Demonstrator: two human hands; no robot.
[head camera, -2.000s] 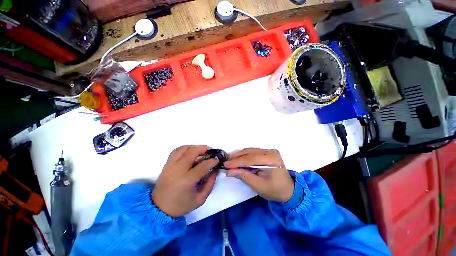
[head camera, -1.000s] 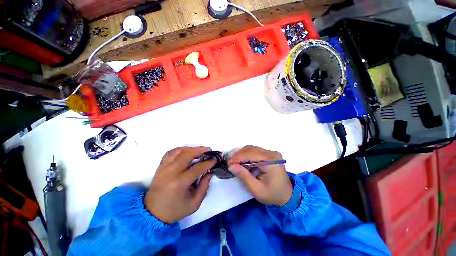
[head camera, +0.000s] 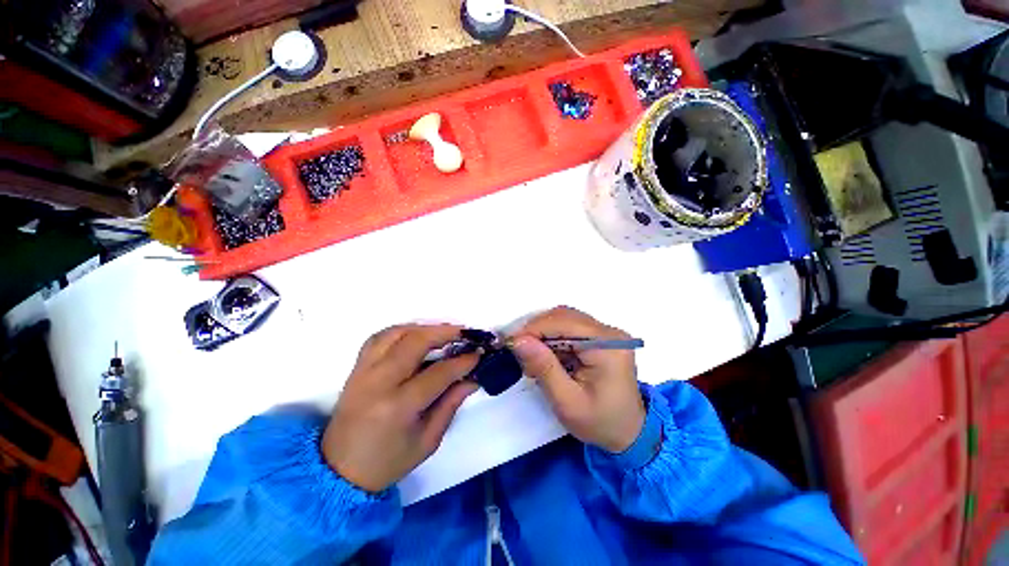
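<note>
A small dark device body (head camera: 498, 371) is between my two hands above the white sheet. My left hand (head camera: 396, 400) holds it by its left side, and the fingers hide much of it. My right hand (head camera: 584, 381) is closed on thin grey tweezers (head camera: 609, 344), whose rear end sticks out to the right. Their tip is at the device body but is too small to make out. A silver and black housing (head camera: 231, 313) lies alone on the sheet, left of my hands.
A red divided tray (head camera: 387, 205) with dark parts and a cream piece lies behind. A stained white pot (head camera: 628, 188) stands behind right, beside a blue base (head camera: 763, 249). A grey electric screwdriver (head camera: 120, 459) lies far left. A wooden rail (head camera: 393, 55) runs across the back.
The dark device body has turned and shows more of its dark face between my fingers. The tweezers have turned from near white to grey and stick out further right. The camera view has shifted slightly.
</note>
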